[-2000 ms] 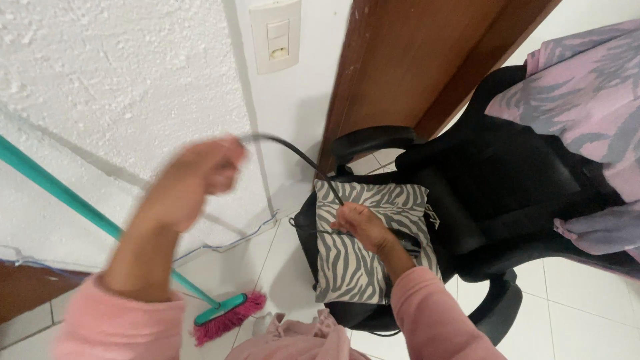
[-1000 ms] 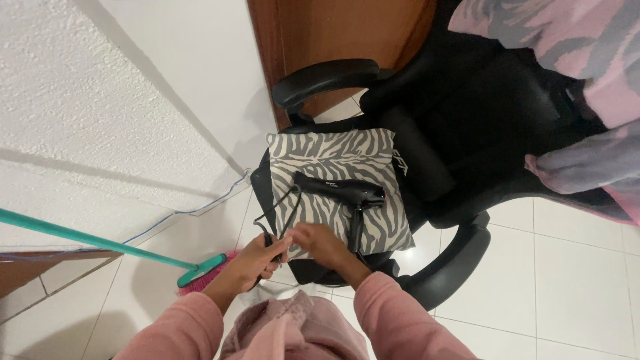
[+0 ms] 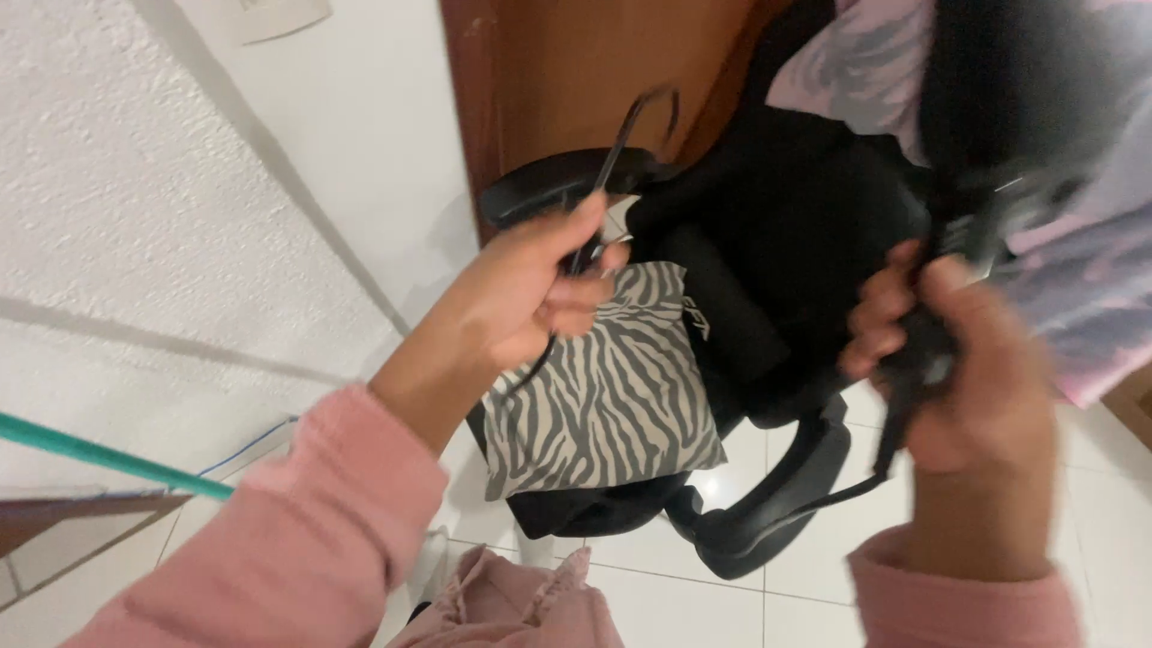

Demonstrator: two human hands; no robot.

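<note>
My right hand (image 3: pixel 972 369) is closed around the handle of a black hair dryer (image 3: pixel 918 351), whose blurred body reaches up in front of the chair back. My left hand (image 3: pixel 549 288) grips the dryer's black power cord (image 3: pixel 621 144); a loop of it rises above my fingers and another stretch hangs below. Part of the cord also leaves the base of the dryer's handle. Between and below my hands, a zebra-print drawstring bag (image 3: pixel 612 396) lies flat on the seat of a black office chair (image 3: pixel 585 513).
Padded armrests (image 3: pixel 567 180) flank the seat. A pink and grey patterned cloth (image 3: pixel 855 72) hangs over the chair back. Behind stands a brown wooden door (image 3: pixel 594 54), with a white textured wall (image 3: pixel 180 207) at left. A green broom handle (image 3: pixel 108 459) slants along the lower left.
The hair dryer lay on the zebra-print bag a second ago; my right hand has picked it up. My hands, close together then, have moved apart, the left still with the cord.
</note>
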